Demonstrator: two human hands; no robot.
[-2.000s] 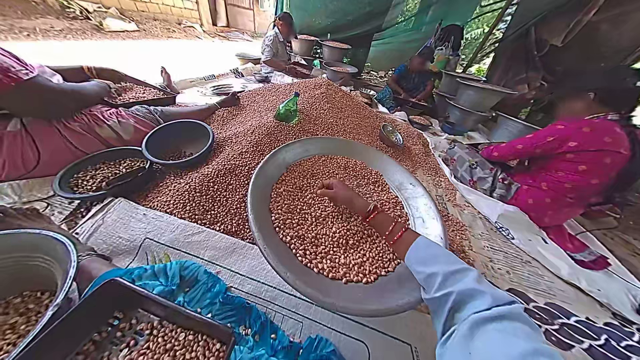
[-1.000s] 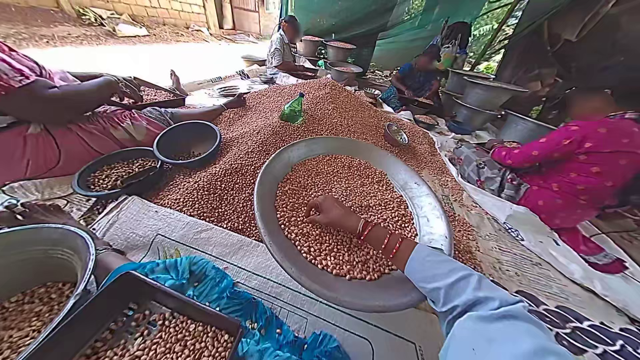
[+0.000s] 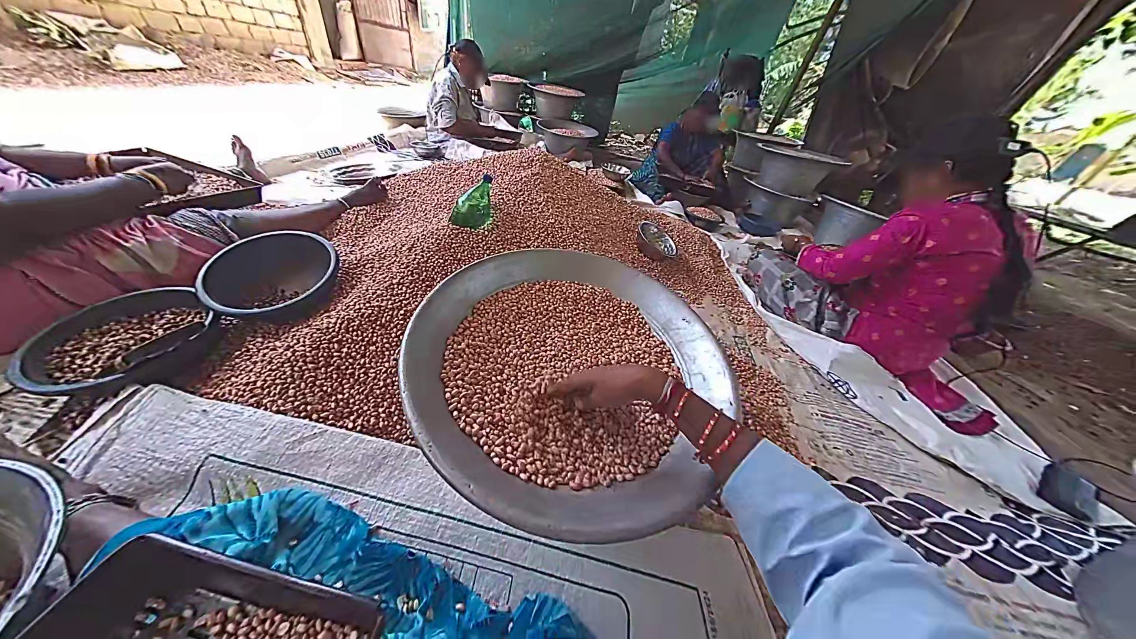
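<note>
My right hand (image 3: 612, 388), with red and white bangles and a light blue sleeve, is in the wide round metal pan (image 3: 426, 390). Its fingertips dip into the reddish-brown nuts or seeds (image 3: 550, 337) that fill the pan; whether it grips any cannot be told. Some pieces near the fingers look blurred. Under and behind the pan spreads a large heap of the same pieces (image 3: 355, 355). My left hand is not in view.
Two dark bowls (image 3: 266, 275) (image 3: 35, 355), a metal pot (image 3: 40, 497), a dark tray (image 3: 213, 577) and blue plastic (image 3: 302, 532) lie left. A green bottle piece (image 3: 473, 204) and small bowl (image 3: 657, 240) rest on the heap. Several people sit around it.
My right hand has moved from the left-middle of the pan toward its near right part, and pieces are stirred around the fingers.
</note>
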